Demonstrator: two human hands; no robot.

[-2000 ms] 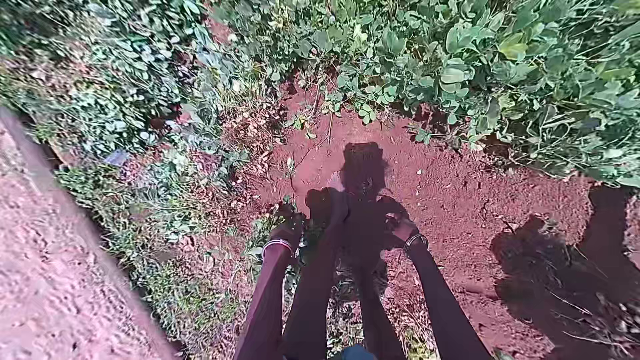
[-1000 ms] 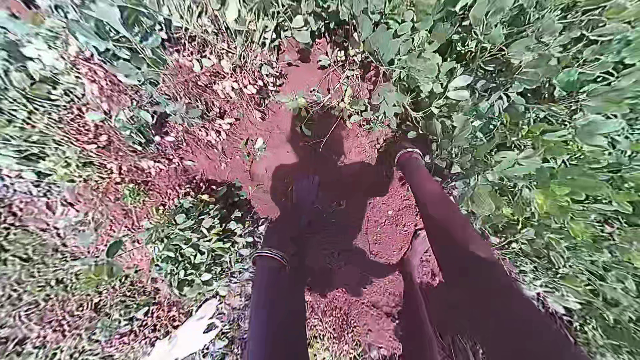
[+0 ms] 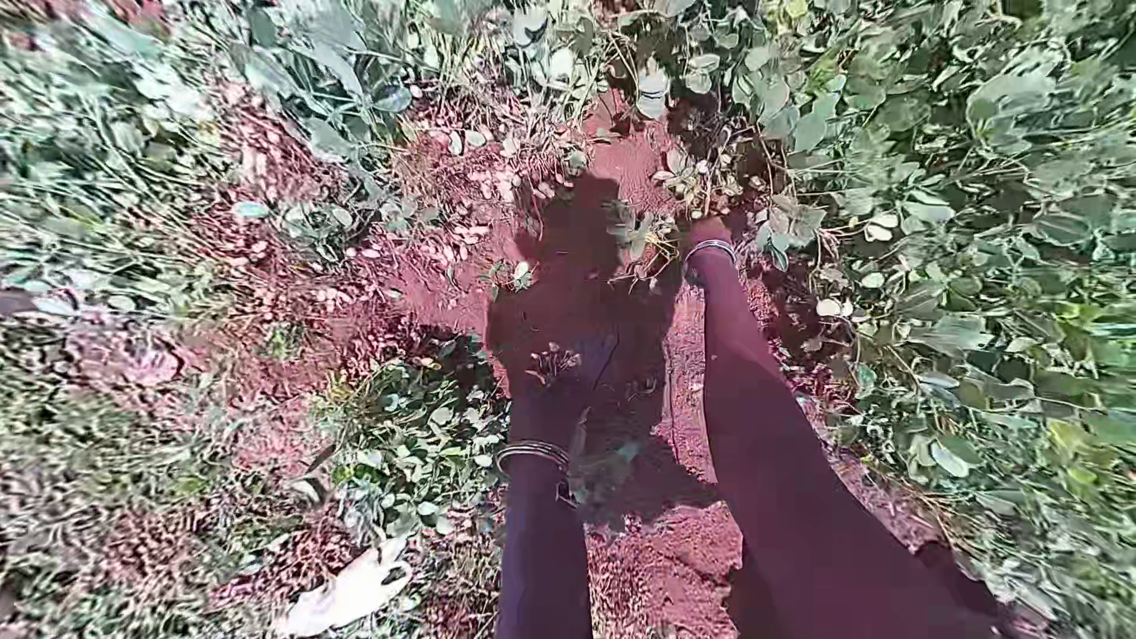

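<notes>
My left hand [image 3: 552, 395], with metal bangles at the wrist, is low over the red soil [image 3: 688, 559] in dark shadow. A small clump of thin stems or roots [image 3: 555, 362] shows at its fingers, and a leafy sprig [image 3: 608, 466] lies beside the wrist. Whether the hand grips them is unclear. Farther forward and to the right, my right hand [image 3: 710, 231], also with a bangle, reaches to the base of a low leafy plant [image 3: 701, 182]. Its fingers are mostly hidden, so its grip cannot be made out. Another small plant [image 3: 513, 275] stands between the hands, farther left.
Dense green plants [image 3: 941, 222] border the soil on the right. Pale pods, apparently groundnuts [image 3: 461, 240], are scattered to the left, near a leafy clump [image 3: 417, 444]. A white piece of plastic or cloth [image 3: 346, 593] lies at the lower left.
Two seconds ago both hands were near each other over the soil; my right hand is now farther forward, at the plants. The view has shifted strongly.
</notes>
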